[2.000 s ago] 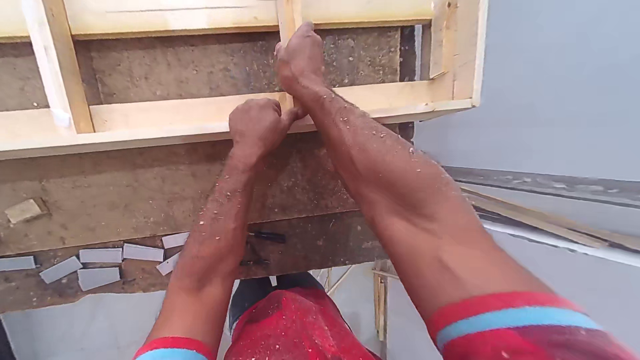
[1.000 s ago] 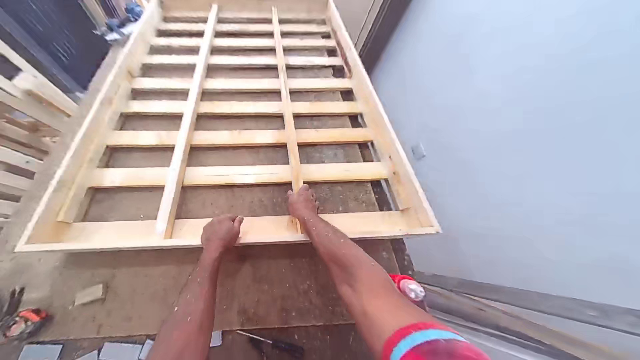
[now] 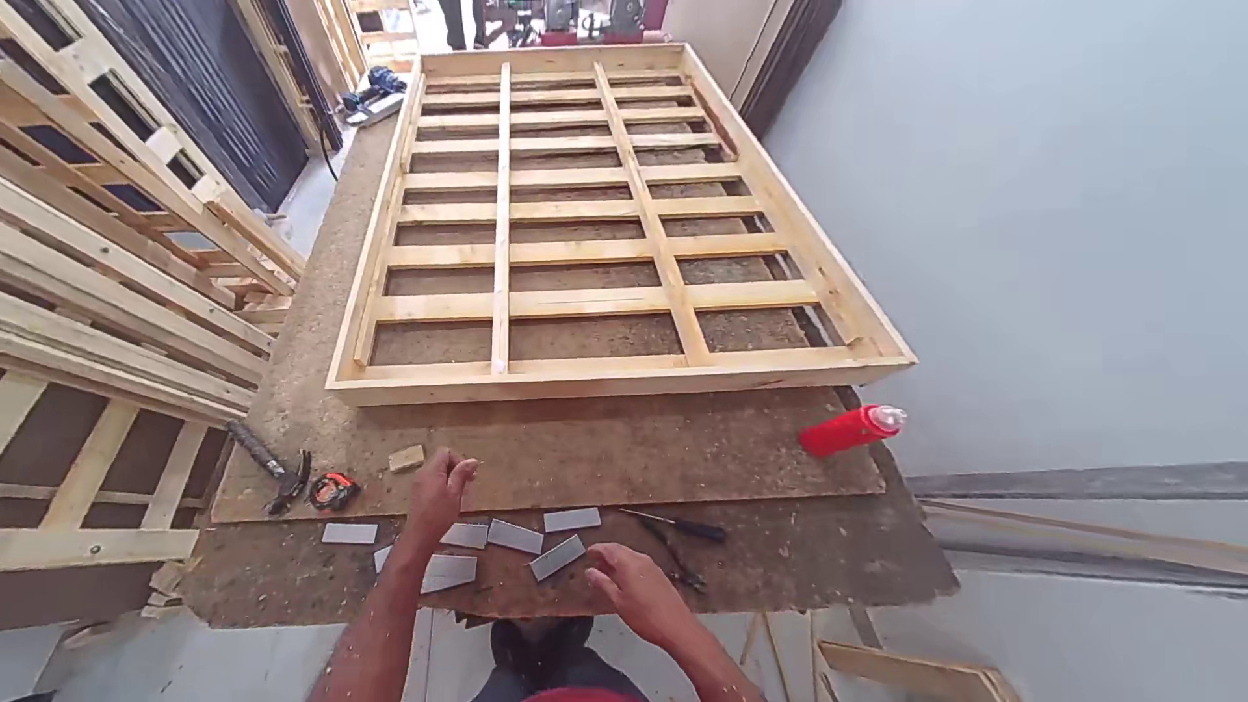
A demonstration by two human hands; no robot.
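Observation:
A slatted wooden frame with two lengthwise bars lies on the worktable. My left hand is raised over the table, just right of a small wood block; its fingers are curled, and whether it holds anything is unclear. Near a light grey rectangular piece, my right hand hovers with bent fingers and no object visible in it. Several similar pieces lie along the near edge. A screwdriver rests beyond my right hand. At the left are a claw hammer and a tape measure.
A red bottle stands by the frame's near right corner. Slatted wooden panels lean at the left. A blue power tool sits at the far left. A wall runs along the right, and wood strips lie below.
Both hands have let go of the wooden frame's near side and moved back toward me, over the table's near part. The view has shifted widely to show more of the room.

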